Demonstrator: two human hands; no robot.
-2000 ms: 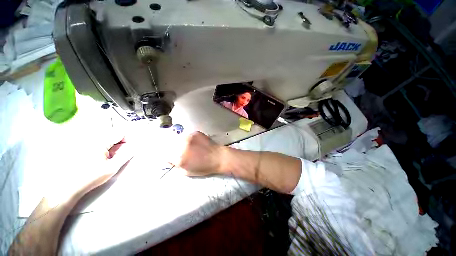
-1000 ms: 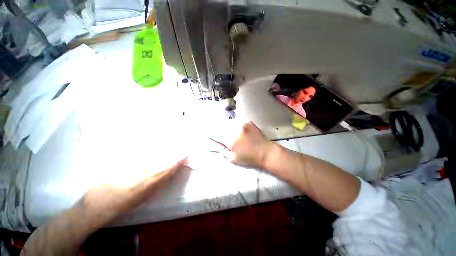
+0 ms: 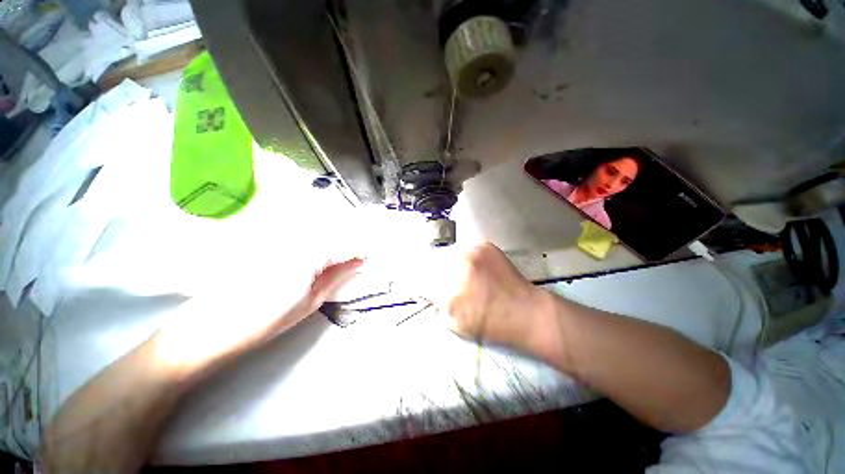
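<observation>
My right hand (image 3: 489, 294) is bare and curled, with its fingertips on a white fabric piece (image 3: 394, 278) just in front of the needle area (image 3: 434, 208) of the sewing machine (image 3: 593, 83). My left hand (image 3: 315, 292) lies at the left of the piece, reaching toward the needle. Thin dark lines, edges or slits, show between the hands. Glare washes out both hands' fingertips and most of the fabric's outline. Whether the left fingers grip the cloth cannot be told.
A neon green bottle or holder (image 3: 212, 148) is left of the machine head. White cut pieces (image 3: 69, 199) lie at the far left. A lit phone (image 3: 639, 199) leans on the machine beside a yellow block (image 3: 596, 240). Black scissor handles (image 3: 810, 256) are at the right. Deep red cloth shows below the table edge.
The view has come closer to the needle. My left hand has moved up toward the needle from the table front. The right hand stays close by the needle, and the dark lines between the hands show longer.
</observation>
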